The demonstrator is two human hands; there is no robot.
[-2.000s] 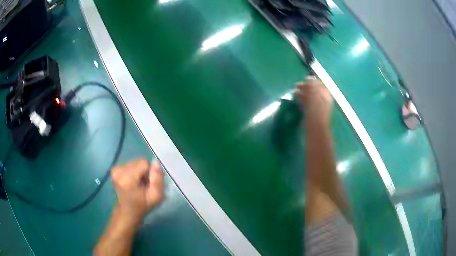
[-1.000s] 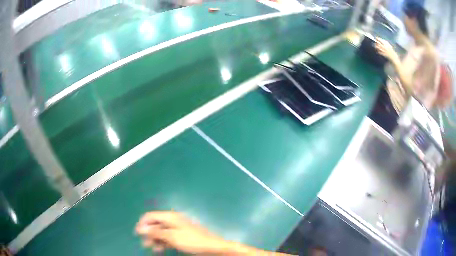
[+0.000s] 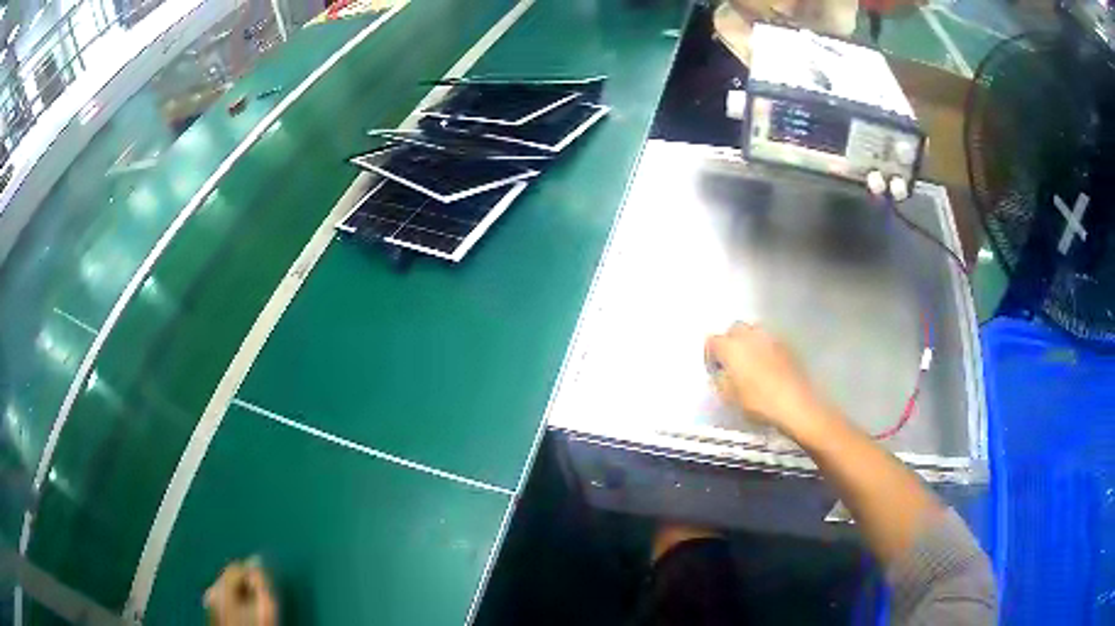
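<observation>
My right hand (image 3: 756, 373) is over the near part of the silvery test surface (image 3: 660, 281), fingers curled; whether it holds anything is hidden. My left hand (image 3: 242, 596) is small and blurred at the bottom edge over the green bench top (image 3: 355, 538); its grip is unclear. A red test lead (image 3: 911, 410) with a white tag lies on the right of the test surface and passes behind my right forearm. Several small solar panels (image 3: 434, 218) lie overlapping on the bench top beside the white rail (image 3: 220, 379).
The test instrument (image 3: 801, 128) stands at the test surface's far edge, its display lit. A pedestal fan (image 3: 1052, 184) and blue plastic crate (image 3: 1058, 489) are at the right. The green conveyor belt (image 3: 183, 306) runs along the left. Part of a person (image 3: 807, 15) shows behind the instrument.
The view has swung right to the test surface. My right hand is now over that surface; my left hand is at the bottom left. The panels and instrument appear nearer.
</observation>
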